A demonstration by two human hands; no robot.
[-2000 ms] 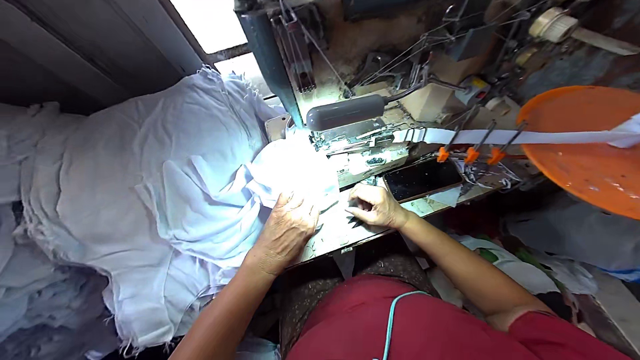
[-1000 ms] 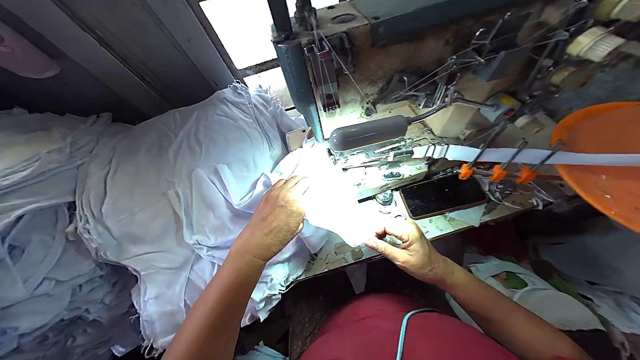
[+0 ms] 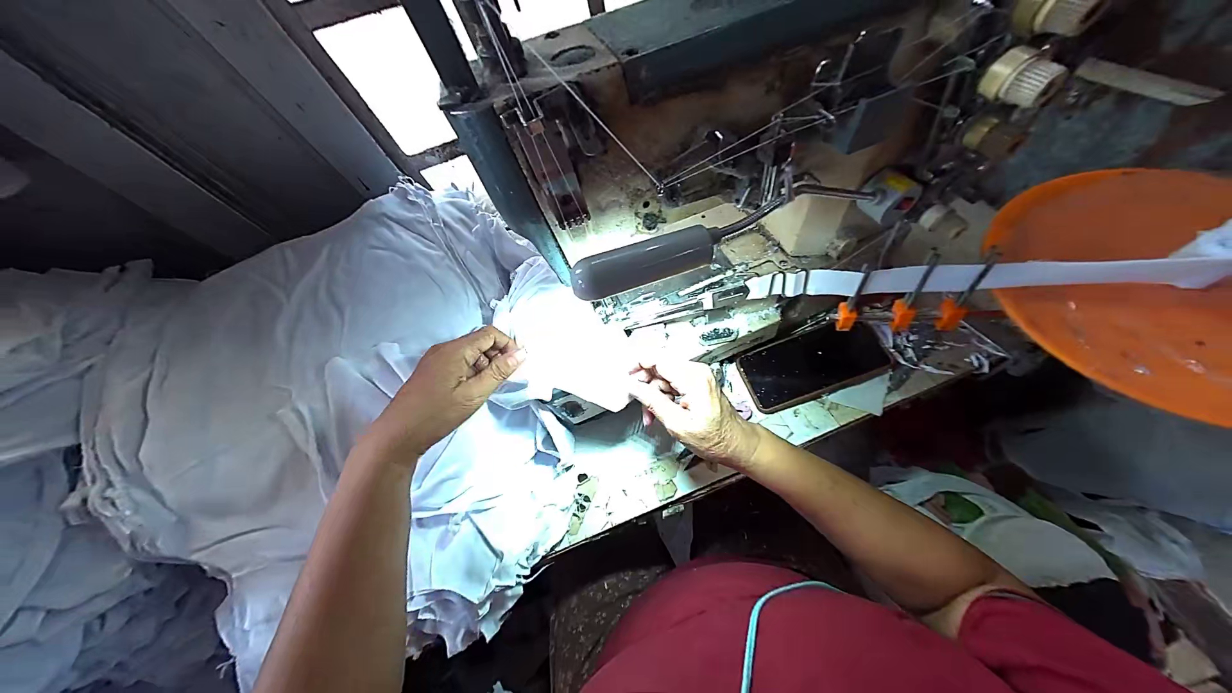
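Observation:
A piece of white fabric [image 3: 577,351], washed out by the lamp's glare, stretches between my two hands in front of the sewing machine [image 3: 616,135]. My left hand [image 3: 457,385] pinches its left side between thumb and fingers. With thumb and fingertips, my right hand [image 3: 698,409] grips the right edge. Just beyond the fabric is the machine's needle area, partly hidden by a grey lamp [image 3: 643,262]. A white band [image 3: 905,279] runs through metal guides toward the machine from the right.
A big heap of white cloth [image 3: 241,385] lies at the left. Right of my right hand, a smartphone [image 3: 815,366] rests on the machine table. Small orange clips [image 3: 903,316] stand beside an orange basin [image 3: 1126,308]. Thread tension dials [image 3: 1022,77] are at the top right.
Two seconds ago my hands were close together at the table edge; now they are apart, with the fabric held up between them. The view has shifted somewhat.

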